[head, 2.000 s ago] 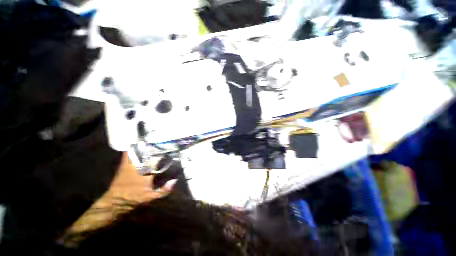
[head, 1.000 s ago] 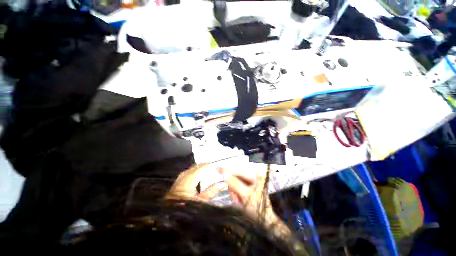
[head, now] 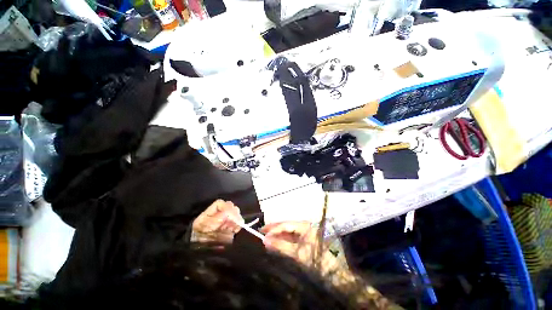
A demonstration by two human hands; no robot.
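Observation:
My left hand (head: 213, 223) and my right hand (head: 295, 235) are close together at the table's front edge, over the dark garment piece (head: 181, 181). A thin white strip (head: 251, 230) runs between their fingertips, held at both ends. Hair in front hides the lower part of both hands. The garment piece spreads left from the presser foot and needle area (head: 239, 158); whether it lies under the foot is unclear. The black woven labels (head: 333, 160) lie in a pile under the machine arm, left of a flat dark square patch (head: 396, 163).
The white sewing machine (head: 363, 91) crosses the table, with a black fabric strip (head: 298, 103) draped over it. Red-handled scissors (head: 462, 138) lie at its right end. A blue basket (head: 505, 242) stands below the table edge. Plastic bags (head: 37, 157) are at the far left.
My right hand has come in beside my left hand, and the white strip now shows between them. The hands have moved to the table's front edge. The view has shifted and sharpened.

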